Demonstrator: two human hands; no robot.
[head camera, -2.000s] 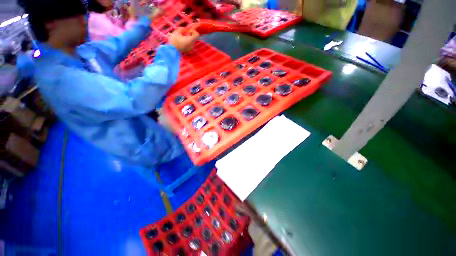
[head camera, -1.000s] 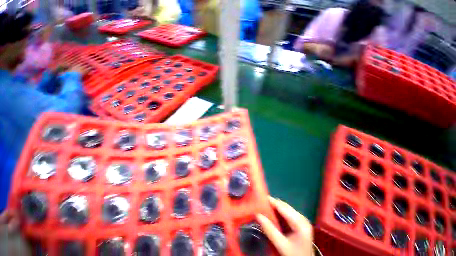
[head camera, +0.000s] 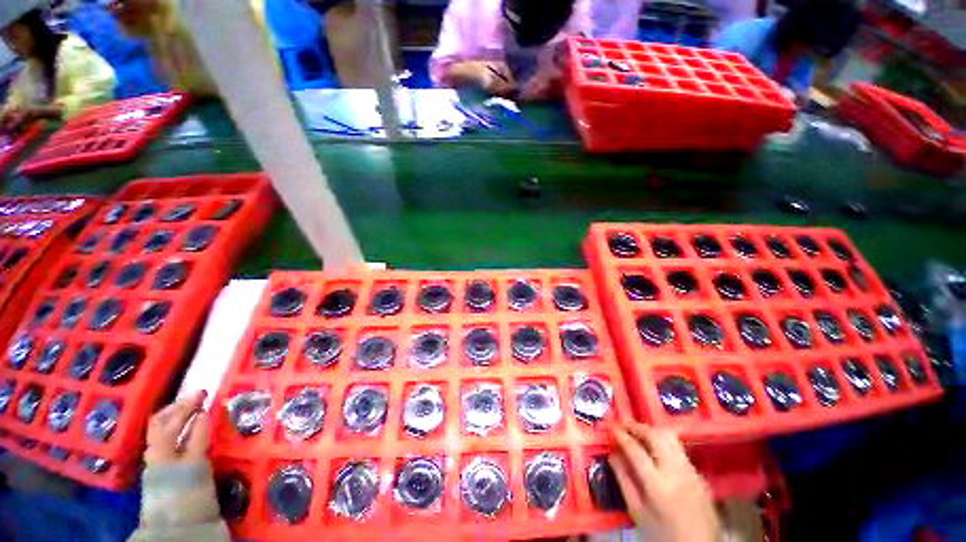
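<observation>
A red compartment tray (head camera: 408, 401) lies in front of me on the green bench, with a round black glossy unit (head camera: 419, 485) in each pocket that I can see. Clear film glints around many units. My left hand (head camera: 182, 432) is at the tray's left edge and holds it. My right hand (head camera: 659, 476) is at the tray's lower right, its fingers over the edge and partly over the corner pocket. The tray's near edge is partly cut off by the frame.
Filled red trays stand on the right (head camera: 763, 323) and left (head camera: 127, 307). White paper (head camera: 228, 339) lies beside the left edge. A white metal upright (head camera: 278, 138) rises behind. Across the green bench (head camera: 466, 196) are stacked red trays (head camera: 673, 106) and people in pink and blue.
The tray I hold has moved from a raised position onto the bench, against the filled tray on the right. My left hand has come into clear view. The view has turned right.
</observation>
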